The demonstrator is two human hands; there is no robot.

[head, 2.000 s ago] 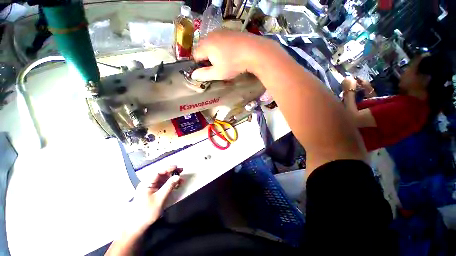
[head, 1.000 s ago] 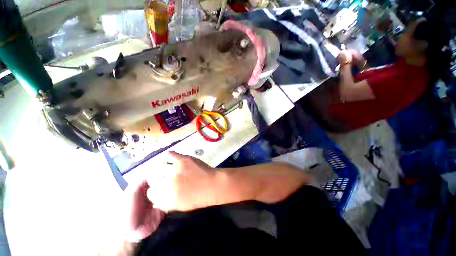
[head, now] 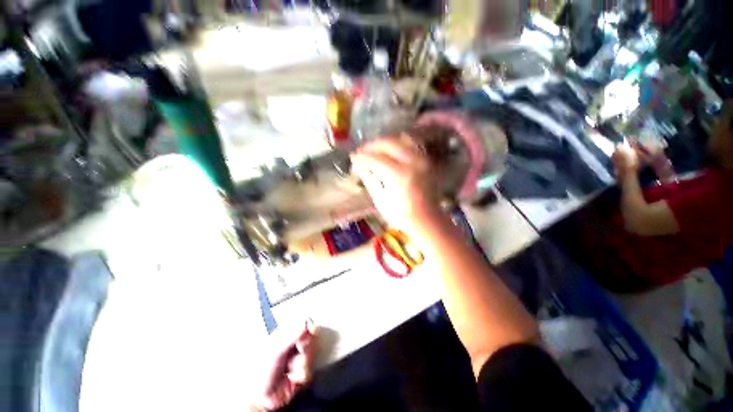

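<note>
The frame is blurred. My right hand (head: 394, 177) is on top of the sewing machine head (head: 309, 193), left of the pink-wrapped handwheel (head: 466, 153). Its fingers are curled; whether it holds something I cannot tell. My left hand (head: 293, 366) is low at the table's front edge, fingers bent and fingertips close together. Whether a small thing is between them I cannot tell. A strip of grey-blue fabric (head: 264, 302) shows at the machine's needle end, beside a washed-out white area.
Scissors with red and yellow loops (head: 396, 253) lie by the smartphone (head: 349, 236) under the machine arm. A teal thread cone (head: 194, 138) and bottles (head: 341, 117) stand behind. A person in red (head: 683, 213) sits at right. A blue crate (head: 623, 338) is below the table.
My right hand has moved from beside my left hand up onto the machine top. The view has shifted, so the machine sits lower and further right.
</note>
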